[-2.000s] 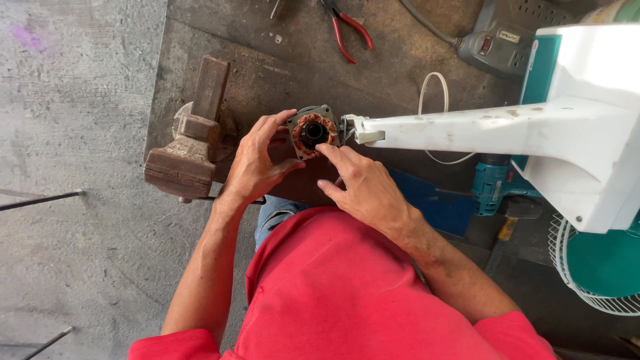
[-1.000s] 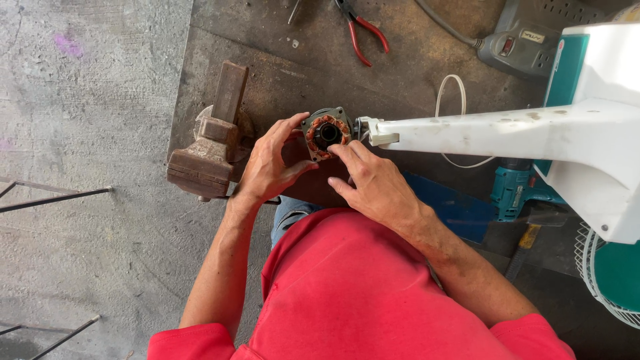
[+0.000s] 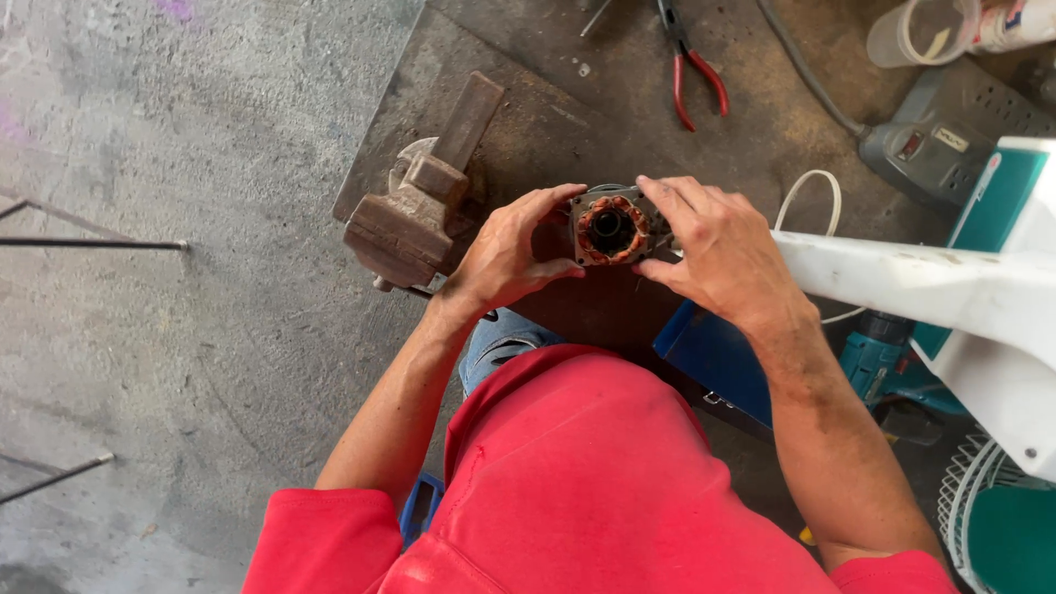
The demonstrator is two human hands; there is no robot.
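Note:
A fan motor stator (image 3: 612, 230) with a ring of copper windings and a dark round opening faces up at the middle of the view. My left hand (image 3: 521, 246) grips its left side, fingertips at the upper corner and thumb at the lower one. On the opposite side, my right hand (image 3: 716, 245) holds it the same way. A long white plastic fan neck (image 3: 891, 266) runs right from behind my right hand to a white and teal fan base (image 3: 1011, 272); the joint between neck and motor is mostly hidden.
A rusty bench vise (image 3: 412, 214) stands left on the worn workbench (image 3: 528, 107). Red-handled pliers (image 3: 691, 78) lie beyond the motor. A grey power strip (image 3: 949, 136), a clear plastic cup (image 3: 920, 33), a teal power drill (image 3: 874, 355), a blue metal case (image 3: 722, 355) and a fan guard (image 3: 961, 495) are at right.
My right hand has moved from the near rim of the windings to the motor's right side, its fingers now spread around the far and near corners. My left hand still holds the left side.

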